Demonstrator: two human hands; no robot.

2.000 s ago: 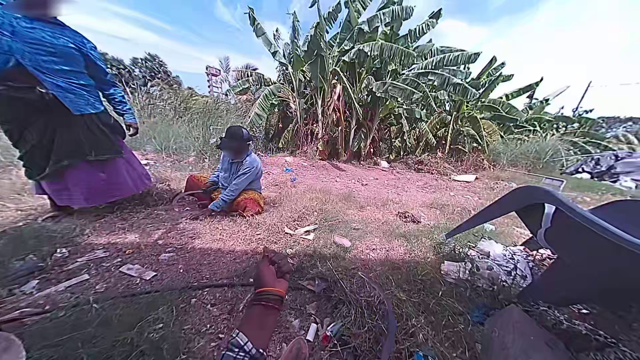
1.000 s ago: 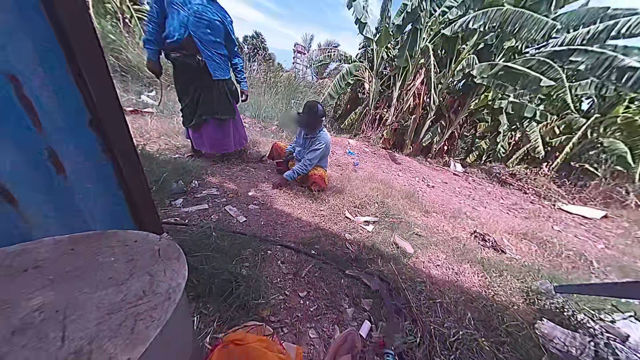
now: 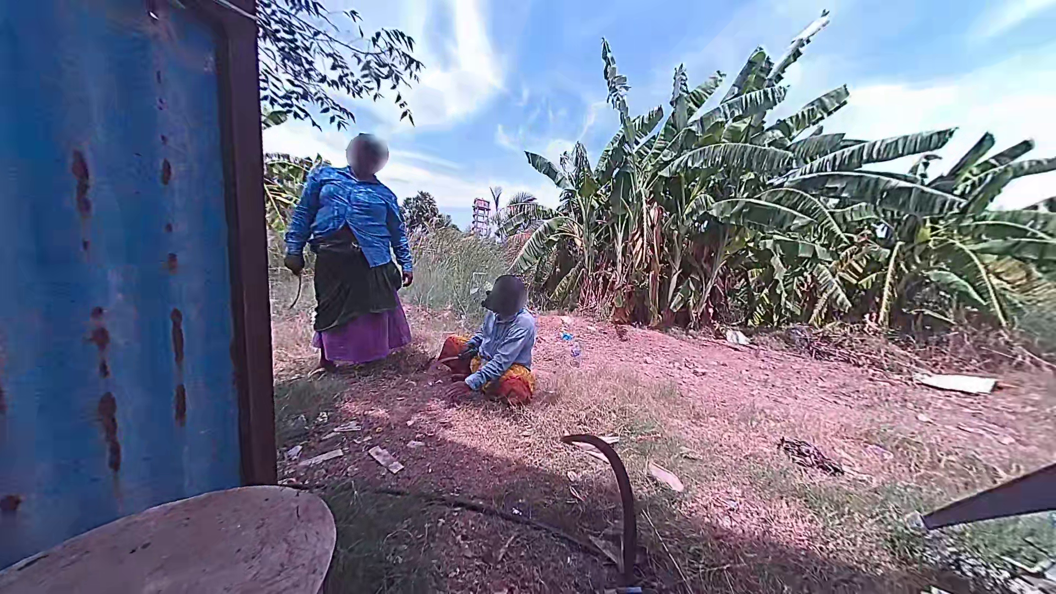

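Neither of my hands shows in the head view. A curved, dark sickle blade [image 3: 624, 495] rises from the bottom edge, right of the middle, its tip curling to the left. The lower end of the sickle is cut off by the frame, so what holds it is hidden. Beyond it, a person in a blue shirt and patterned red and orange cloth [image 3: 503, 351] sits on the ground. Behind and to the left stands another person in a blue shirt and purple skirt [image 3: 355, 247], with a thin curved thing at one hand.
A rusted blue metal panel [image 3: 124, 247] fills the left side, with a round, pale surface [image 3: 190, 536] below it. A dark hose or cable [image 3: 495, 511] crosses the ground among scraps. At lower right juts a dark, flat edge [image 3: 990, 499]. Banana plants [image 3: 726, 206] grow behind.
A hand of mine with bracelets, seen two seconds ago at the lower middle, is out of view. The sickle blade now stands up plainly. The view has swung and lifted.
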